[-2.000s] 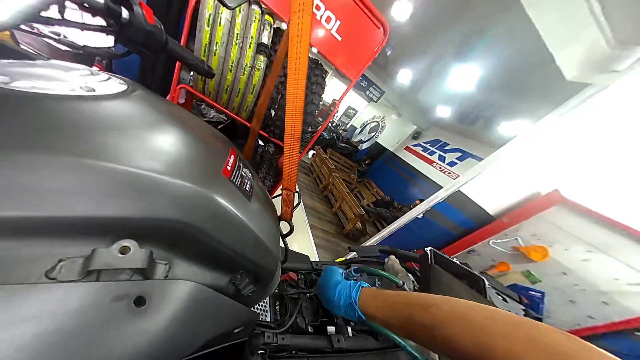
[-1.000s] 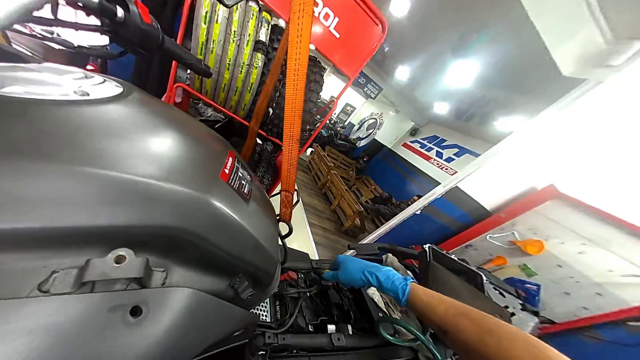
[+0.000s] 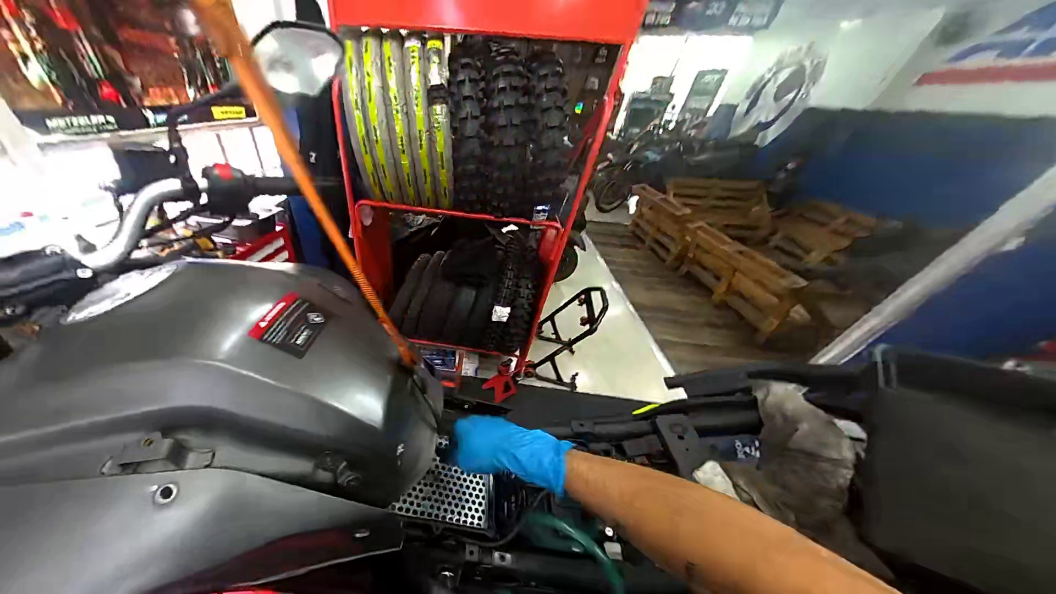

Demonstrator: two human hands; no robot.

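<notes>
My right hand (image 3: pixel 499 450), in a blue glove, reaches from the lower right to the open frame of a motorcycle, just behind its grey fuel tank (image 3: pixel 231 363). Its fingers are bent down over the upper edge of a perforated metal plate (image 3: pixel 450 495). The fingertips are hidden and blurred, so whether they hold anything cannot be told. Below the wrist runs a green hose (image 3: pixel 582 536). A crumpled grey rag (image 3: pixel 796 445) lies on the frame to the right of the forearm. My left hand is out of view.
An orange strap (image 3: pixel 318 198) slants down to the tank's rear edge. Behind the motorcycle are a red tyre rack (image 3: pixel 466 210), a black tubular frame (image 3: pixel 575 330) on the floor and wooden pallets (image 3: pixel 726 264). A large dark panel (image 3: pixel 961 470) stands at the right.
My right hand has moved toward the tank and now lies over the perforated plate's edge, which was uncovered one second ago. The view has swung strongly.
</notes>
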